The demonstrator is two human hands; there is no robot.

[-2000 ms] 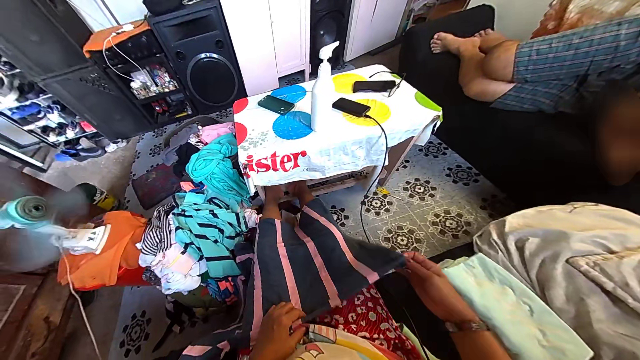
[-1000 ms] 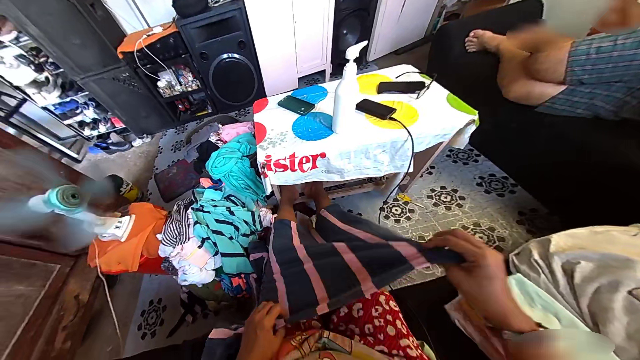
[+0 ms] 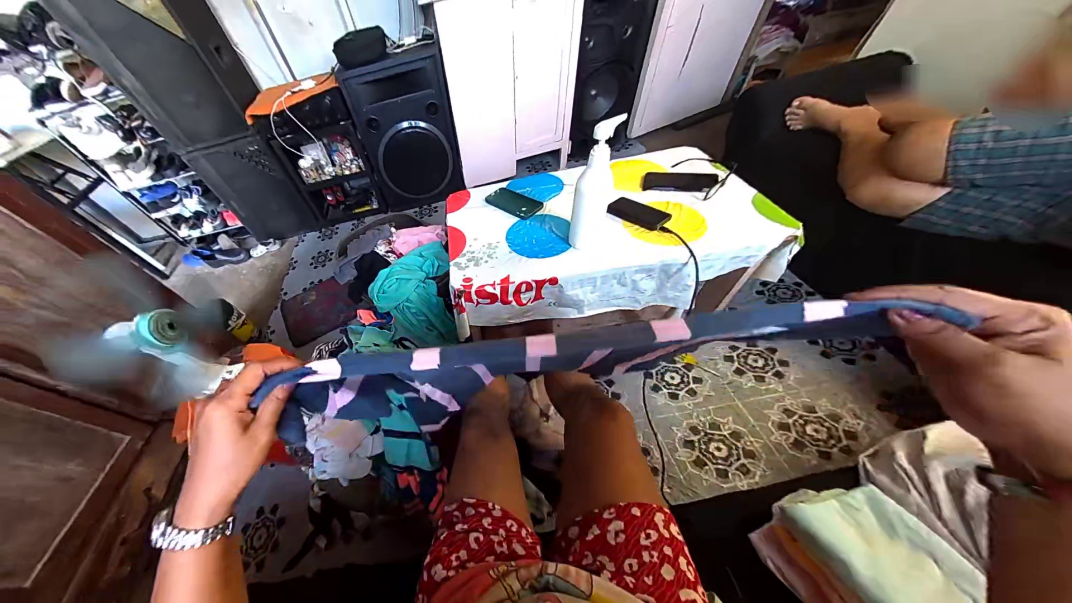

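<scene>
A dark blue striped cloth garment with pink bands (image 3: 607,339) is stretched across the view above my knees. My left hand (image 3: 239,419) pinches its left end between thumb and fingers. At the right, my right hand (image 3: 984,360) grips the other end. The upper edge runs nearly straight between both hands, and the fabric hangs below it at the left. Behind the garment lies a heap of loose clothes (image 3: 414,289) on the floor. Folded light green cloth (image 3: 879,536) rests near my right forearm.
A low table with a printed cover (image 3: 494,251) holds a white spray bottle (image 3: 593,193) and several phones. A blurred fan (image 3: 159,331) stands left. Speakers and a shoe rack are farther back. Another person's bare legs (image 3: 896,159) rest on a black sofa at the right.
The garment lay draped over my legs; now it is raised and pulled taut between my hands. My hands have moved up and farther apart.
</scene>
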